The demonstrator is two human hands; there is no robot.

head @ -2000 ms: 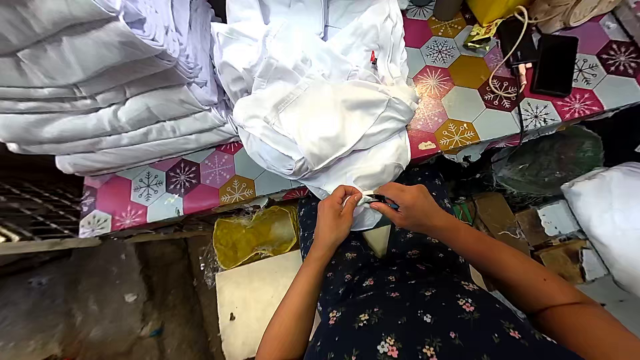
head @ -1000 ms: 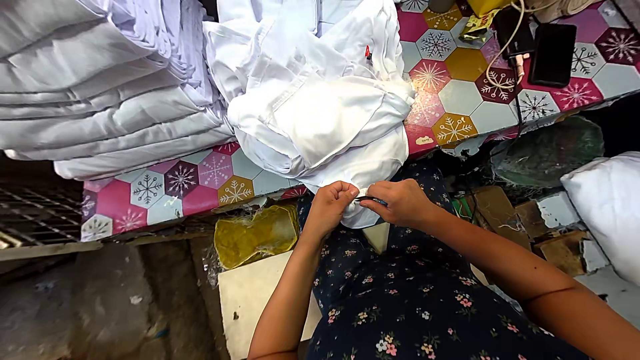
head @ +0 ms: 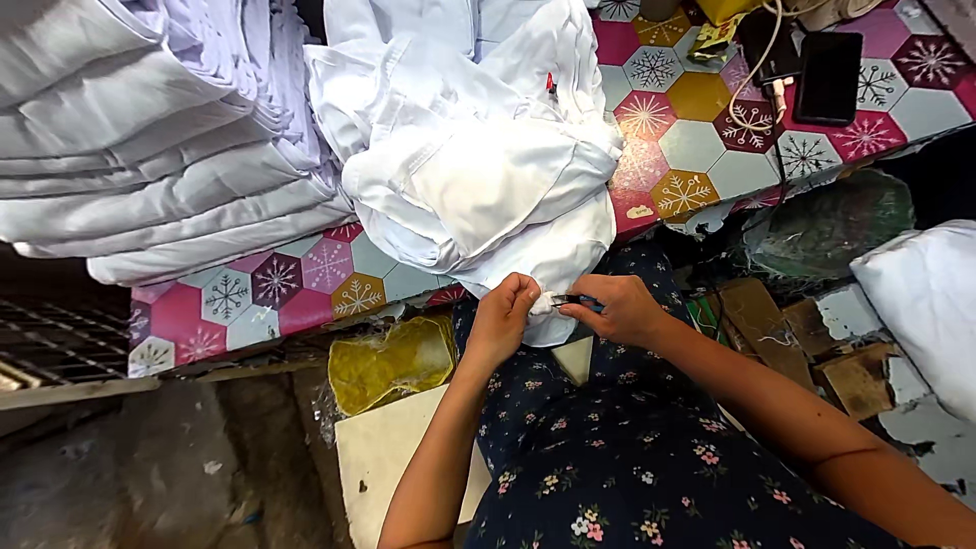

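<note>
A white cloth garment lies bunched on the table and hangs over its front edge toward my lap. Pinched between the fingers of my left hand is a gathered bit of this cloth. My right hand is closed around a small dark cutting tool, perhaps thread snips, whose tip touches the cloth beside my left fingertips. Most of the tool is hidden by my fingers, so its exact kind cannot be told. A small red-tipped object rests on the upper part of the garment.
Folded white cloth is stacked high at the left of the snowflake-patterned table. A black phone and a pale cable lie at the right. Below are a yellow bag and, far right, a white bundle.
Both hands stay together at the cloth's lower edge, with small shifts of the fingers. The dark tool remains in my right hand.
</note>
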